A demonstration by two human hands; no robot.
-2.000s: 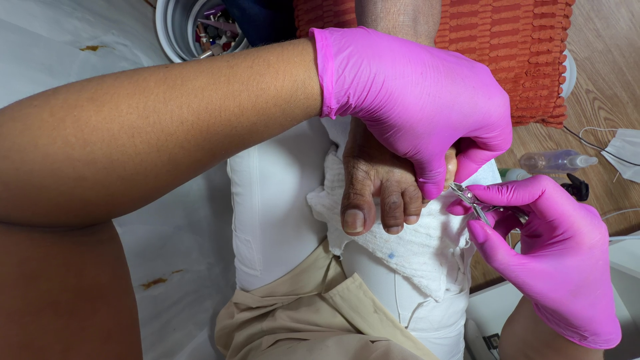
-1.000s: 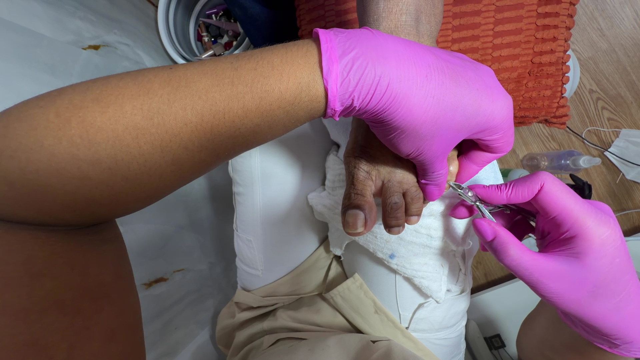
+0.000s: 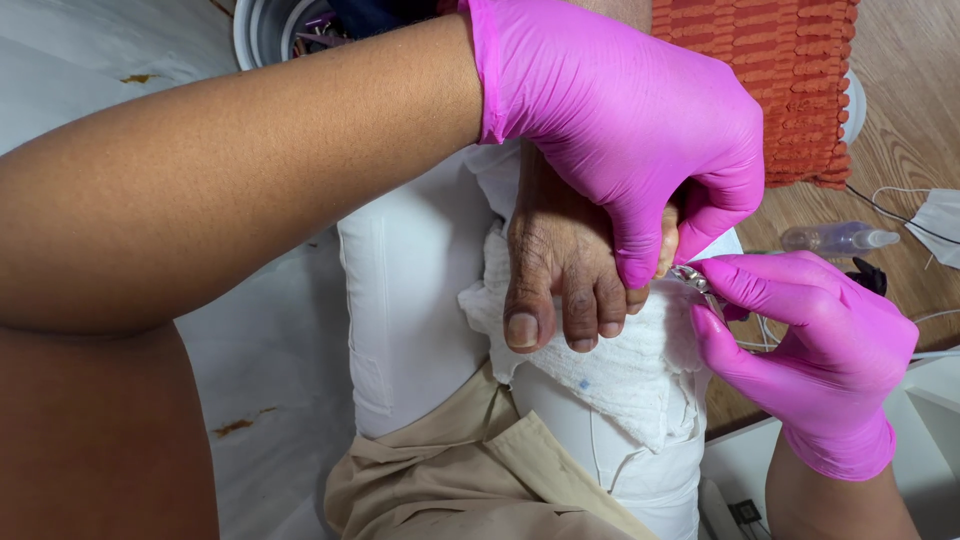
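Note:
My left hand point(image 3: 637, 120), in a pink disposable glove, reaches over another person's bare foot point(image 3: 559, 240) and grips the little toe point(image 3: 667, 240) between thumb and finger. My right hand point(image 3: 814, 330), gloved alike, holds metal nippers point(image 3: 694, 279) with their tip at the outer side of that toe. Most of the handles are hidden by my fingers. Under the foot lies a white cloth point(image 3: 622, 382) with a small blue spot, spread over my white-clothed lap.
An orange textured mat point(image 3: 757, 82) lies at the upper right. On the wooden floor are a clear spray bottle point(image 3: 838, 238), a white face mask point(image 3: 941, 217) and cables. A round grey container point(image 3: 259, 37) with small items stands upper left; a white drawer unit point(image 3: 930, 420) is lower right.
My right hand has turned a little around the nippers, whose tip stays at the little toe. My left hand keeps its grip on the toe.

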